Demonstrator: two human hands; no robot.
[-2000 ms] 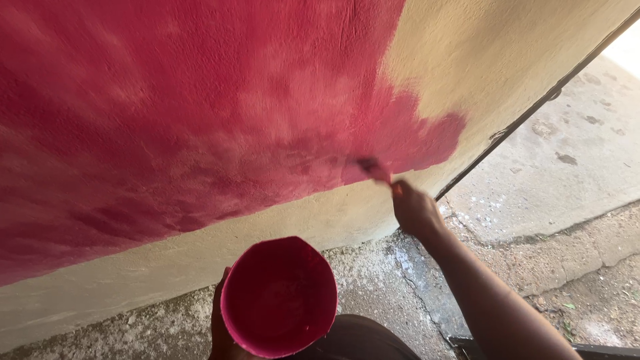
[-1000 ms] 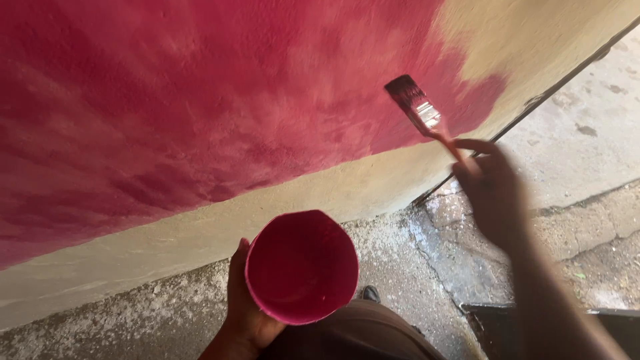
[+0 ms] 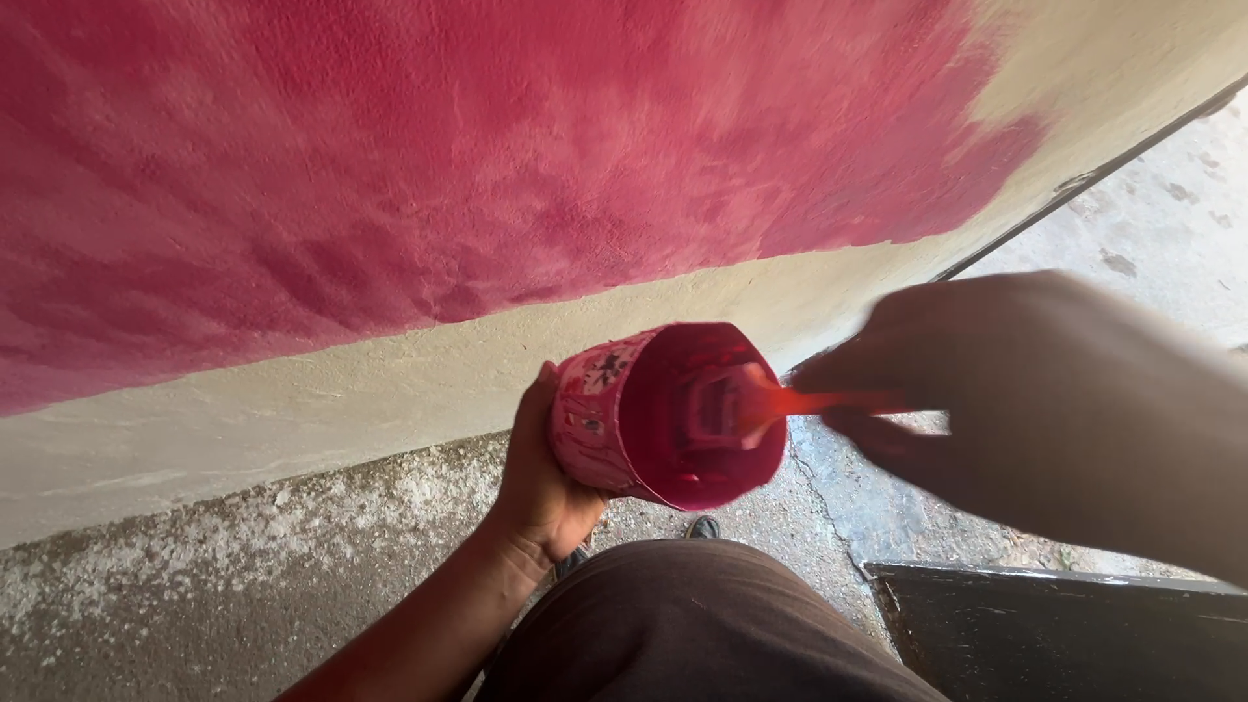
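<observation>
My left hand (image 3: 551, 487) grips the side of a paint-smeared pink bucket (image 3: 592, 424), which is tilted with its mouth toward the right. My right hand (image 3: 936, 390), blurred, holds the orange-red handle of a paintbrush (image 3: 780, 405). The brush head is inside the bucket, its bristles hidden or too blurred to make out. Red-pink paint coats the bucket's inner wall. Above and behind the bucket, the wall (image 3: 546, 156) carries streaky red-pink paint, with a beige unpainted strip (image 3: 390, 390) along its foot and beige at the upper right.
Rough concrete ground (image 3: 244, 585) with white specks runs along the wall's foot. A dark flat-topped object (image 3: 1063, 634) stands at the lower right. My knee in brown cloth (image 3: 682, 624) and a dark shoe (image 3: 703, 527) are below the bucket. Paler paving (image 3: 1160, 224) lies at the right.
My right hand has brought the brush from the wall, where it was two seconds ago, down into the bucket. The bucket, upright-facing before, is now tilted toward the brush.
</observation>
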